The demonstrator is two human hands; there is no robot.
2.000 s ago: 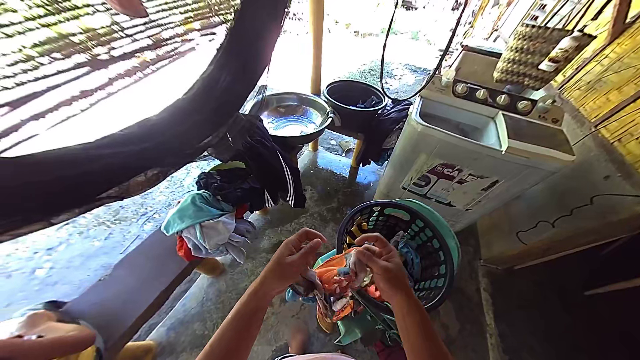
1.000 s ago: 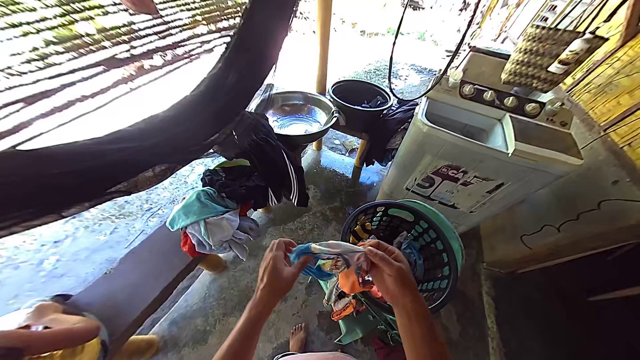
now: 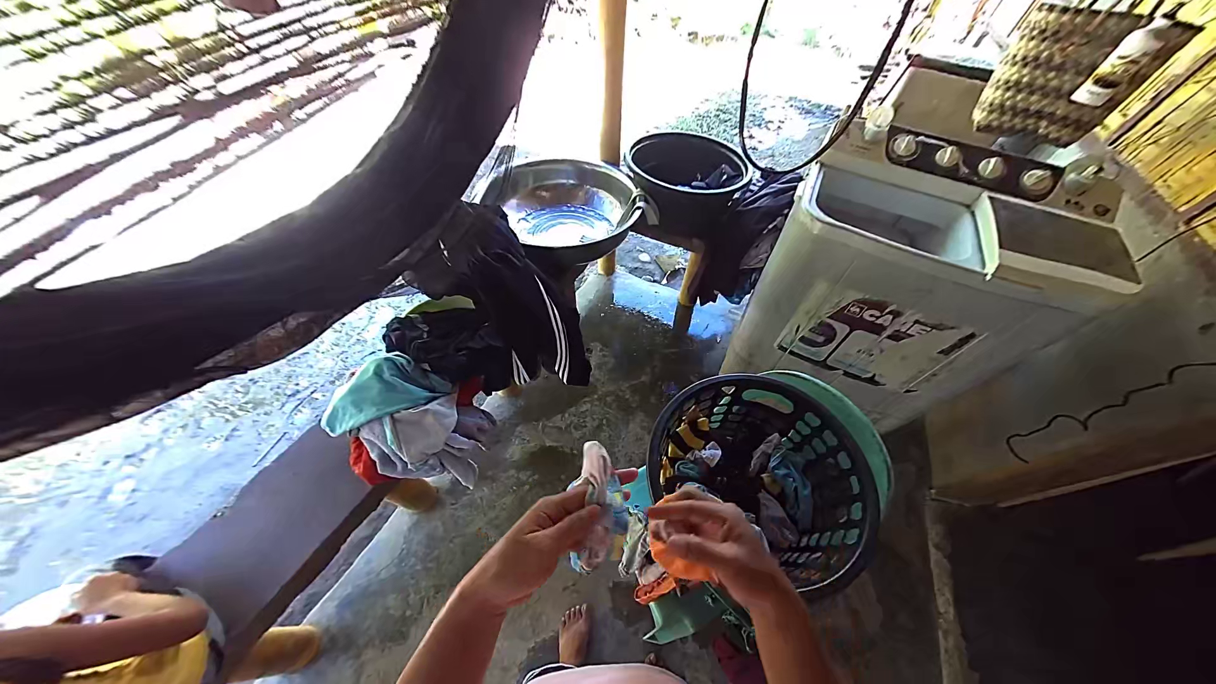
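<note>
My left hand [image 3: 543,543] pinches a small light-blue and white patterned cloth [image 3: 598,513], which hangs from its fingers left of the laundry basket. Beside it, my right hand [image 3: 717,546] grips an orange cloth [image 3: 676,551] with curled fingers. More garments, some orange and green [image 3: 686,613], hang below my right hand at the basket's near left edge. The dark plastic laundry basket [image 3: 850,546] holds mixed clothes, among them a black and yellow striped piece [image 3: 686,439]. A green basin [image 3: 879,456] rests against its far right side.
A twin-tub washing machine [image 3: 874,294] stands behind the basket. Farther back are a metal basin [image 3: 617,233] and a black tub [image 3: 684,195]. Clothes [image 3: 408,418] lie piled on a bench [image 3: 285,532] at left. Another person's arm [image 3: 142,622] shows at lower left; a dark curved trunk [image 3: 380,209] crosses above.
My hands have moved apart. The light-blue cloth, stretched between both hands a second ago, now hangs from my left hand alone, while my right hand has hold of the orange cloth.
</note>
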